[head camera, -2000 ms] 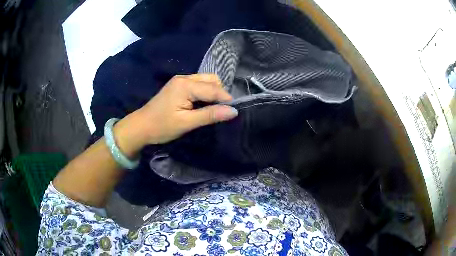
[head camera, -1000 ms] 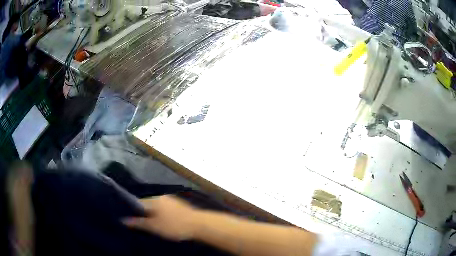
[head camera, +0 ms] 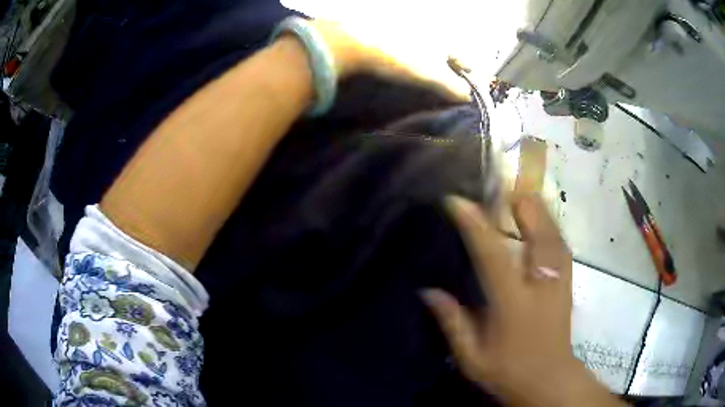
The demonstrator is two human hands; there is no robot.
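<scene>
The dark navy garment (head camera: 318, 262) covers the left and middle of the view, with its seam edge (head camera: 487, 151) running up to the needle area below the pale sewing machine head (head camera: 588, 48). My left hand (head camera: 389, 67), with a pale green bangle on the wrist, lies on the cloth near the needle; its fingers are washed out by glare. My right hand (head camera: 517, 294) is at the seam edge nearer to me, thumb on the dark cloth and fingers at the edge, slightly blurred. Whether its fingers grip the cloth cannot be told.
Thread snips (head camera: 653, 238) with orange-red handles and a black cord lie right of the needle. A tan tape patch (head camera: 531, 163) is on the machine bed. A pale ribbed part (head camera: 588, 131) hangs under the head. A measuring scale (head camera: 636, 362) runs along the table front.
The view has come in close to the machine. The dark garment has moved from beside the table onto the machine bed, with both hands on it at the needle area.
</scene>
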